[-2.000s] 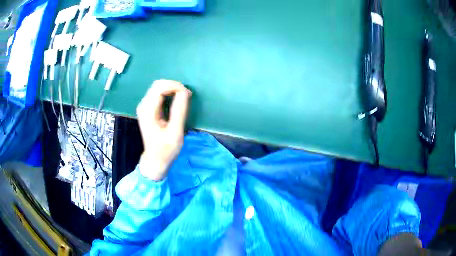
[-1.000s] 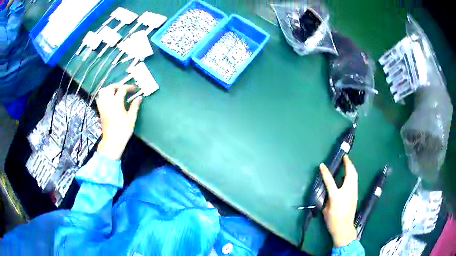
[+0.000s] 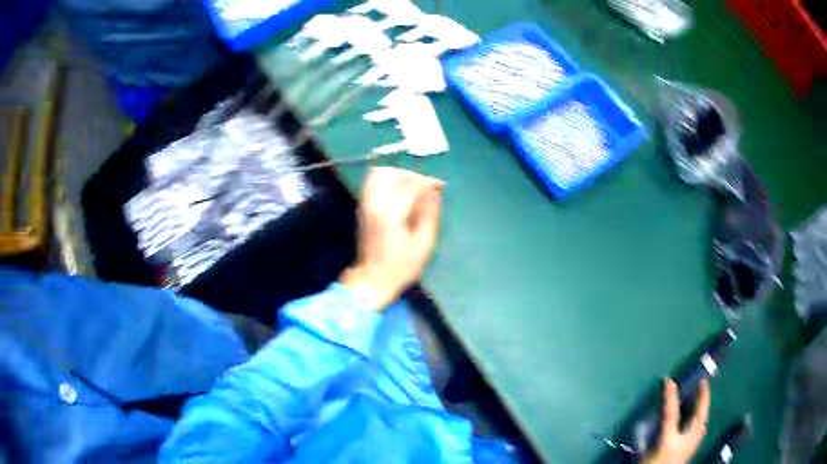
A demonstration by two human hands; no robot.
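Observation:
Flat white plastic housings (image 3: 420,122) lie in a blurred cluster at the bench's upper left, with thin cables trailing over its edge. My left hand (image 3: 397,222) is just below the nearest housing, fingers curled; blur hides whether it holds anything. My right hand (image 3: 680,426) is low at the right, partly cut off by the bottom edge. Its thumb and a finger are spread over the black electric screwdriver (image 3: 646,419); whether they grip it cannot be told. A second screwdriver (image 3: 733,442) lies beside it.
Two blue trays (image 3: 639,136) of small silvery parts stand on the green mat. Bags with black parts (image 3: 703,127) lie at the right. A black bin (image 3: 109,195) holds clear bags below the bench edge. A blue smock with a button (image 3: 109,349) shows lower left.
The view has swung left, so the bench sits further right. My left hand has gone from spread fingers at the nearest housing to curled fingers below it. My right hand, hidden earliest, stays over the screwdriver.

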